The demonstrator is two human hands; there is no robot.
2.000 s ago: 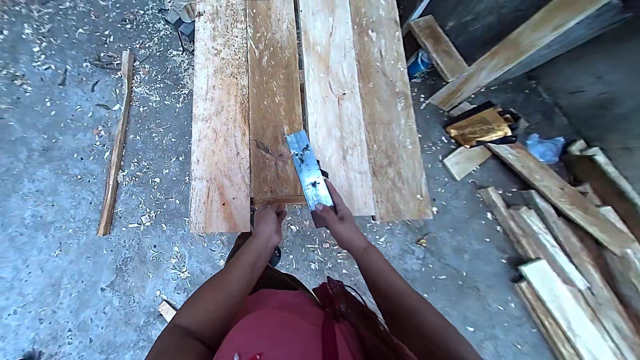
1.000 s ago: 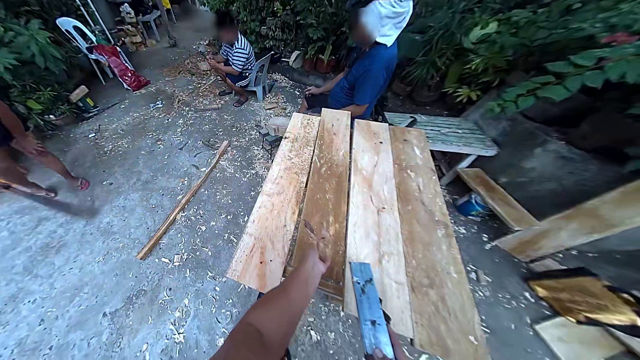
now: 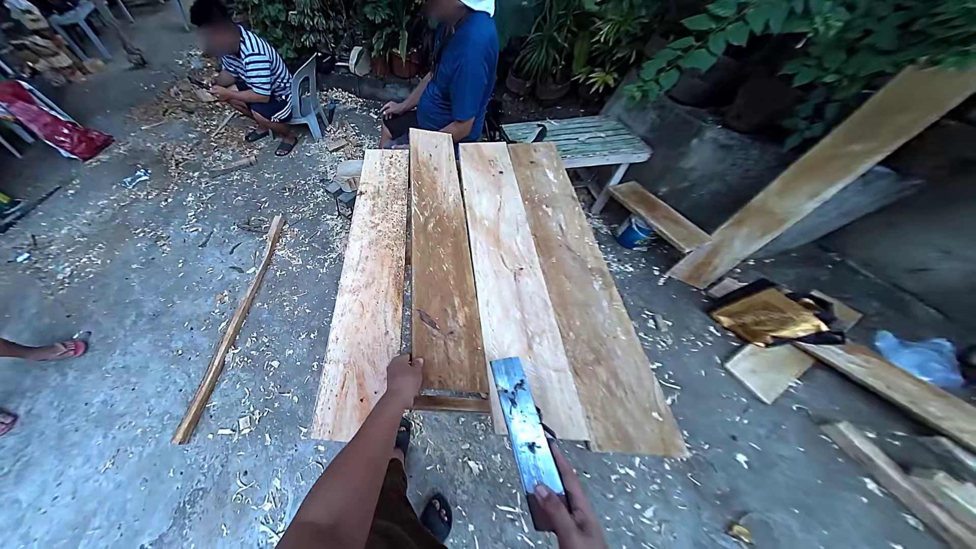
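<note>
Several wooden planks lie side by side in front of me. My left hand grips the near left corner of the brown plank, whose far end sticks out past its neighbours. Narrow gaps show on both sides of it, and a wooden crosspiece is visible below its near end. My right hand holds a long metal-faced tool, which looks like a hand plane; its far end is over the near part of the pale plank. At the far left lies the shaving-covered plank, at the right another brown plank.
Two seated people, one in a striped shirt, one in blue, are beyond the planks near a slatted bench. A thin wood strip lies left on the concrete. At right are a leaning board, a blue can and offcuts.
The view has swung up from the near ends of the planks. The brown plank's near end has shifted away from me, baring more of the crosspiece. The tool stays in my right hand.
</note>
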